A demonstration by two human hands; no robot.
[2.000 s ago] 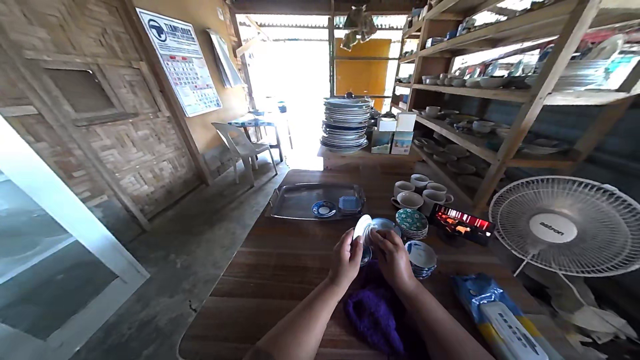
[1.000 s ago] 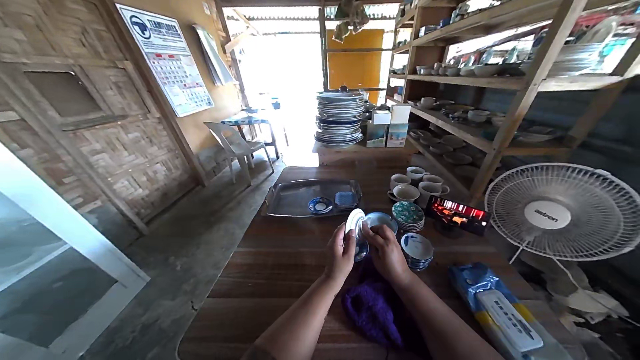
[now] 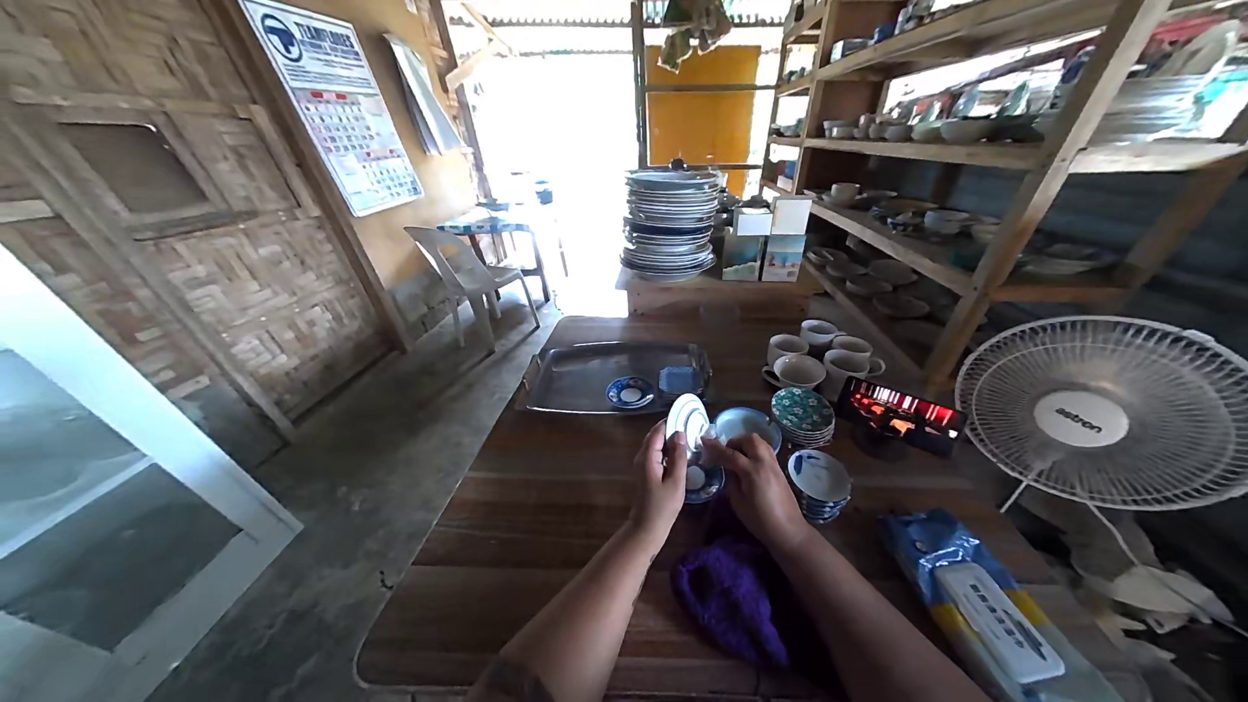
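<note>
My left hand (image 3: 663,470) holds a small white dish (image 3: 688,419) tilted up on its edge. My right hand (image 3: 753,480) touches the dish's right side, its fingertips bunched around something small and pale that is too hidden to name. Below the hands, a blue-patterned small dish (image 3: 704,484) lies on the table, partly covered. A light blue bowl (image 3: 747,425) stands just behind my right hand. To the right are a stack of small dishes with a green floral top (image 3: 803,410) and a stack of blue-and-white small bowls (image 3: 819,475). A purple cloth (image 3: 733,597) lies between my forearms.
A metal tray (image 3: 585,375) holds a blue-rimmed dish (image 3: 630,392) and a blue square piece (image 3: 678,380). Several mugs (image 3: 795,370), a lit phone (image 3: 902,414), a plastic wipes pack (image 3: 999,619) and a fan (image 3: 1082,417) stand right. Stacked plates (image 3: 671,224) rise behind; wooden shelves (image 3: 926,151) line the right.
Both hands stay around the white dish in front of me, with only small shifts of the fingers. The dishes, tray and cloth keep their places.
</note>
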